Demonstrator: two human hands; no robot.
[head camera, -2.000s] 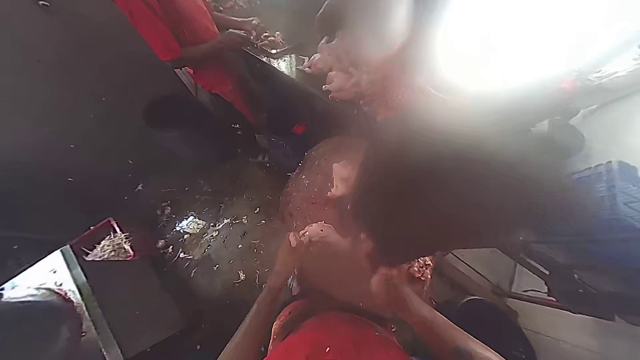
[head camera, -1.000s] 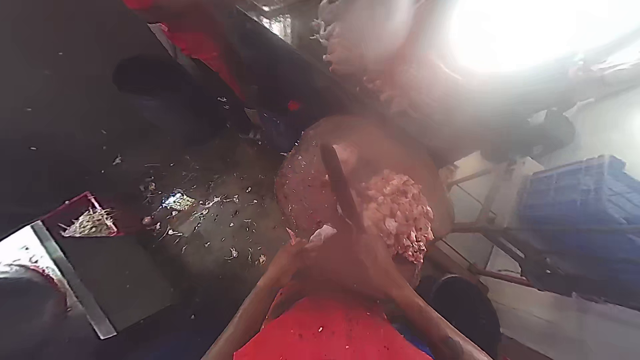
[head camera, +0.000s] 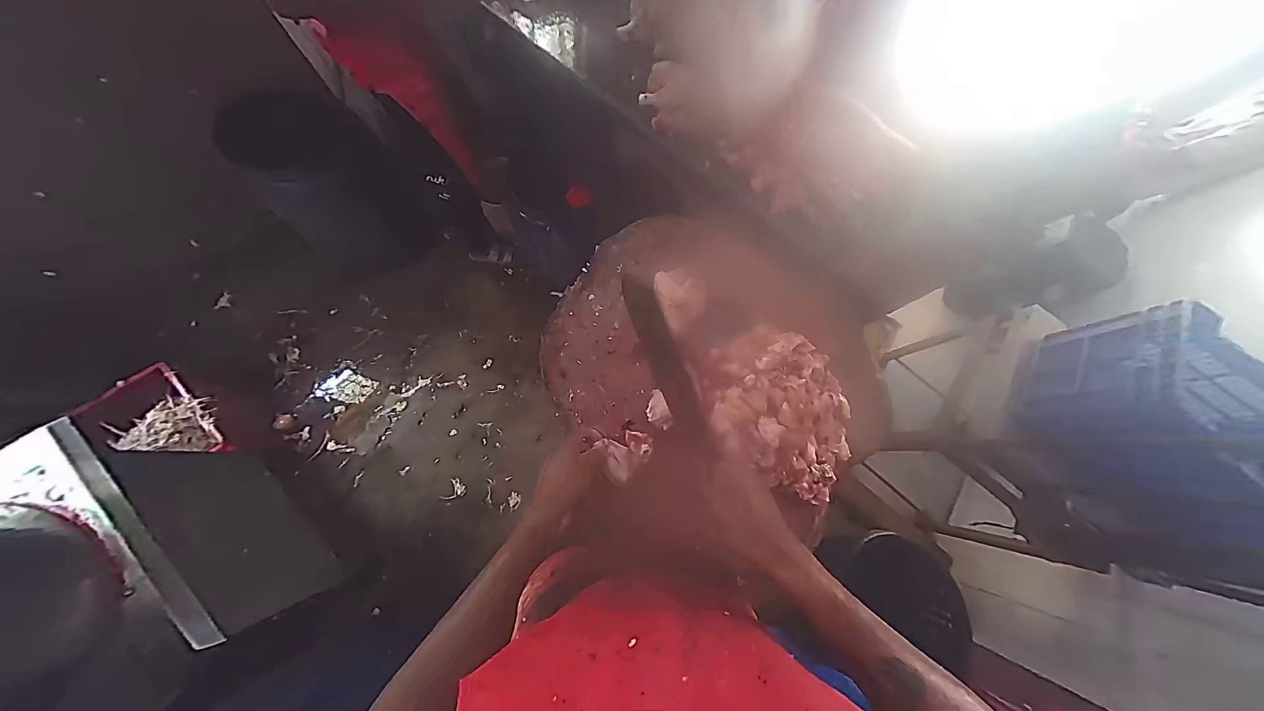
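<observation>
A round chopping block (head camera: 592, 346) stands before my red-clad front. On its right side lies a heap of chopped raw meat (head camera: 790, 415), with a paler piece (head camera: 679, 291) toward the far side. My right hand (head camera: 726, 494) is on the handle of a dark-bladed cleaver or knife (head camera: 657, 336), whose blade points away from me over the block. My left hand (head camera: 583, 484) is at the near left edge of the block, beside a small piece of meat (head camera: 627, 452); haze blurs its fingers, so its hold is unclear.
Scraps litter the wet floor (head camera: 425, 425) at left. A red-edged container (head camera: 168, 425) holds pale scraps. Blue plastic crates (head camera: 1136, 385) stand at right, near a dark round bin (head camera: 908, 592). Beyond the block, more raw meat (head camera: 790, 148) lies in haze, and a person in red (head camera: 395, 69) is at upper left.
Two seconds ago a dark blurred shape covered the block's right side; the meat heap there now shows. My right hand has moved inward, toward my left, and the blade lies over the block.
</observation>
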